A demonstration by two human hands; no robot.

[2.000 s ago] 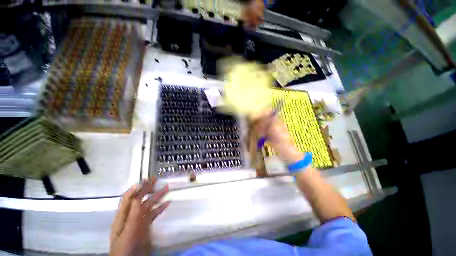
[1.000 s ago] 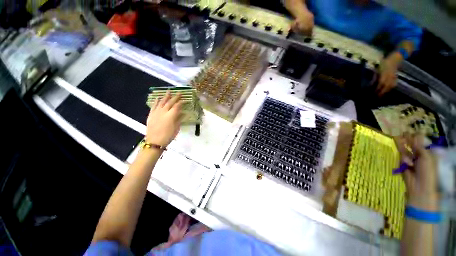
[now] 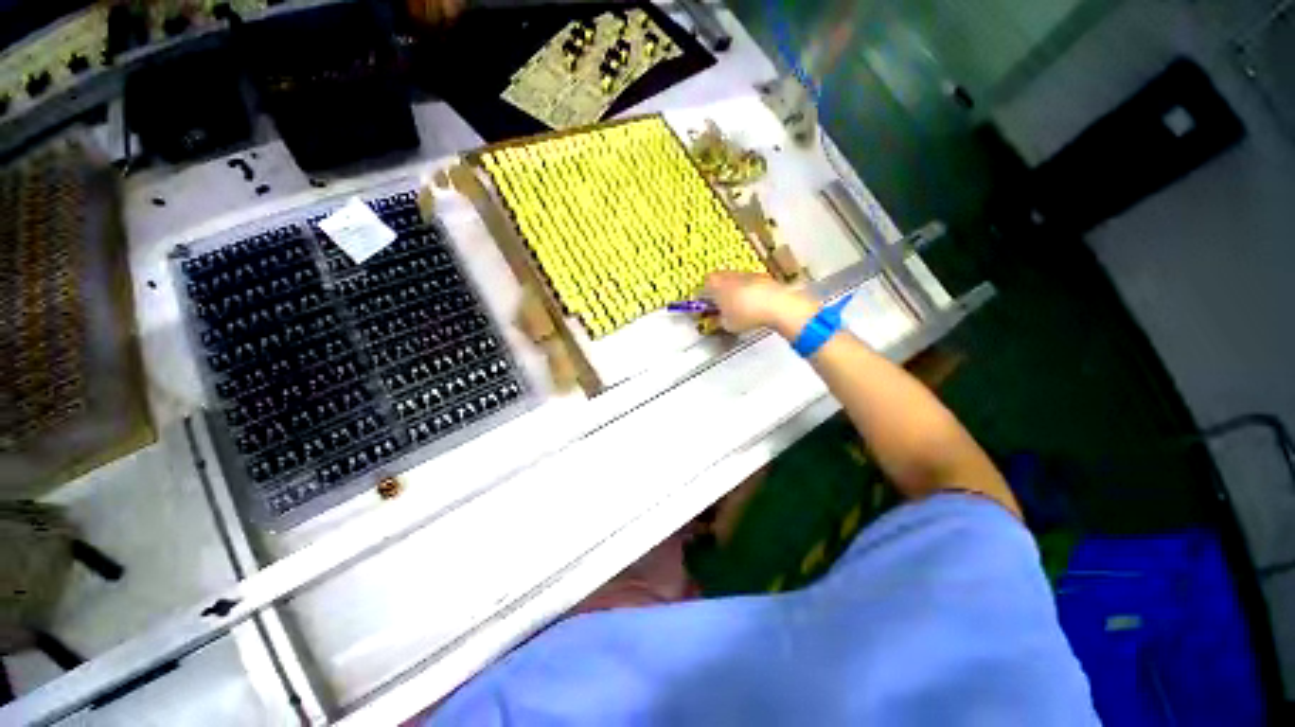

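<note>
My right hand (image 3: 746, 303), with a bright blue strap on the wrist, is at the near right corner of the cardboard tray of yellow components (image 3: 611, 213). Its fingers hold a slim purple hand tool (image 3: 690, 305), which points left over the tray's bare white patch. A small yellow component (image 3: 707, 325) shows just under the fingers; whether they grip it is unclear. Left of this tray is the clear blister tray of black components (image 3: 348, 341), with a white label on top. My left hand is out of the picture.
A populated cream circuit board (image 3: 594, 68) lies on a black surface at the back. Black bins (image 3: 334, 107) stand left of it. A copper-coloured component (image 3: 389, 487) sits on the front rail. Loose yellowish parts (image 3: 729, 156) lie right of the yellow tray. The board stack (image 3: 31, 568) is at far left.
My left hand, earlier on the board stack, has gone out of the picture. My right hand has moved to the yellow tray's near edge. The view has turned to the right.
</note>
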